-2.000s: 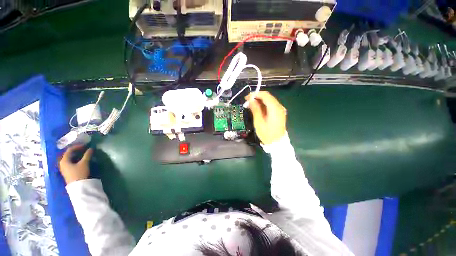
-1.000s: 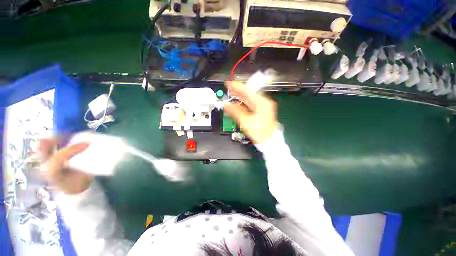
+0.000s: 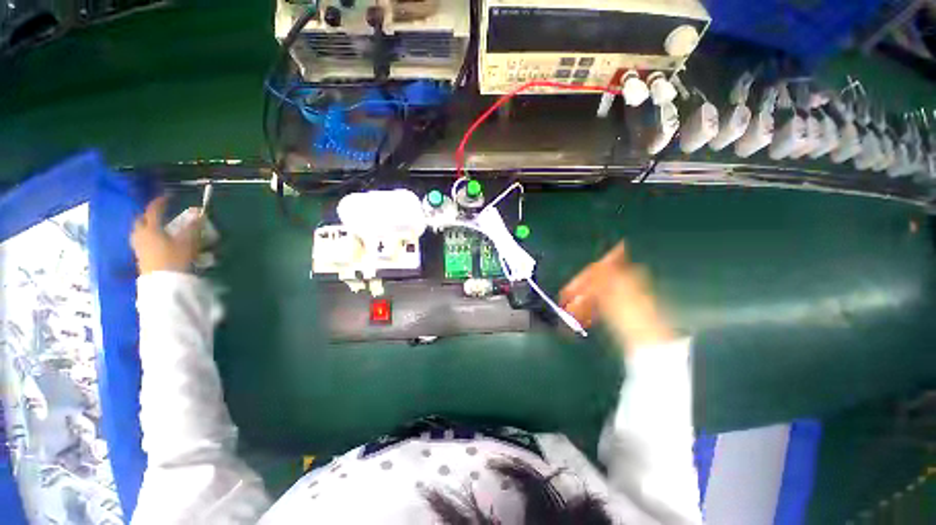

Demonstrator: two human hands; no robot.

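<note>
A white power adapter [image 3: 380,212] sits on the white-cream test socket [image 3: 359,252]. Its folded white output cord [image 3: 507,246] lies over the green circuit boards [image 3: 458,263], with its thin end pointing down to the right. My right hand [image 3: 616,297] is blurred just right of that cord end. Its fingers look apart and nothing shows in them. My left hand [image 3: 164,242] is at the left by the blue bin, with its fingers around another white adapter [image 3: 189,224], partly hidden by the hand. A red switch [image 3: 381,311] is on the dark fixture base [image 3: 441,314].
The blue bin [image 3: 118,328] with adapters and pale liner stands at the left. A cream meter [image 3: 590,46] with a red lead [image 3: 474,128] and a vented box [image 3: 375,53] are at the rear. White adapters [image 3: 759,133] hang along the rear right rail. Two round green buttons [image 3: 473,191] stand behind the boards.
My left hand no longer holds the blurred white item near the bin; it has moved up to the adapter on the bench. My right hand moved right, off the fixture, and the cord now lies across the boards.
</note>
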